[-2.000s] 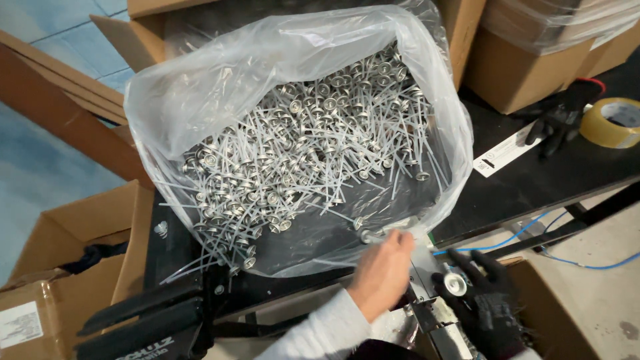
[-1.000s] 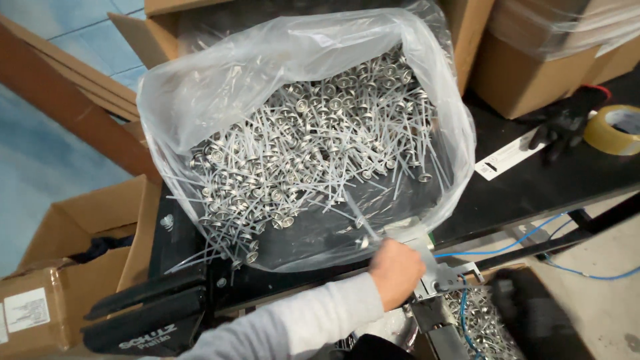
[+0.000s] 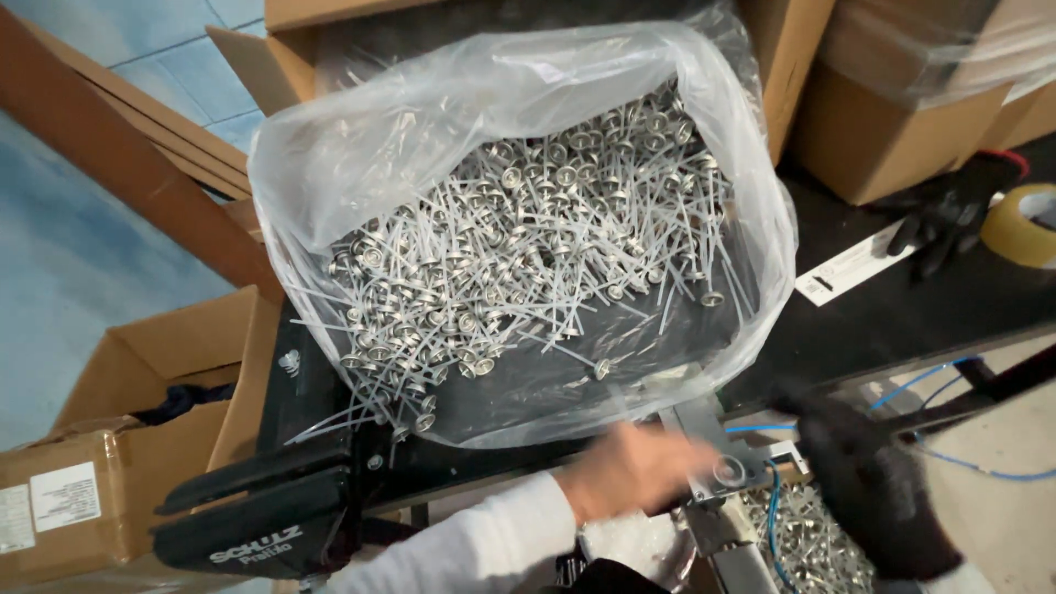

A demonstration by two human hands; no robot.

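A clear plastic bag (image 3: 371, 157) lies spread on the black table, holding many aerosol-type valves (image 3: 528, 239) with metal cups and thin pale tubes. My bare left hand (image 3: 639, 470), blurred, is at the left side of a small metal fixture (image 3: 701, 429) at the table's front edge; whether it holds something is unclear. A round ring-shaped part sits on the fixture. My right hand (image 3: 862, 470), in a black glove and blurred, is just right of the fixture; its fingers are too smeared to read. Below the fixture more metal pieces (image 3: 804, 528) fill a container.
Cardboard boxes stand at the left (image 3: 173, 330) and back right (image 3: 891, 124). A roll of yellow tape (image 3: 1023, 227), a black glove (image 3: 949, 210) and a white card (image 3: 850, 268) lie on the right of the table. A black bracket (image 3: 256, 511) projects at front left. Blue hoses (image 3: 899, 388) run at the right.
My left hand was at the bag's front edge with a valve's tube a second ago and is now at the fixture. The gloved right hand has moved up beside the fixture.
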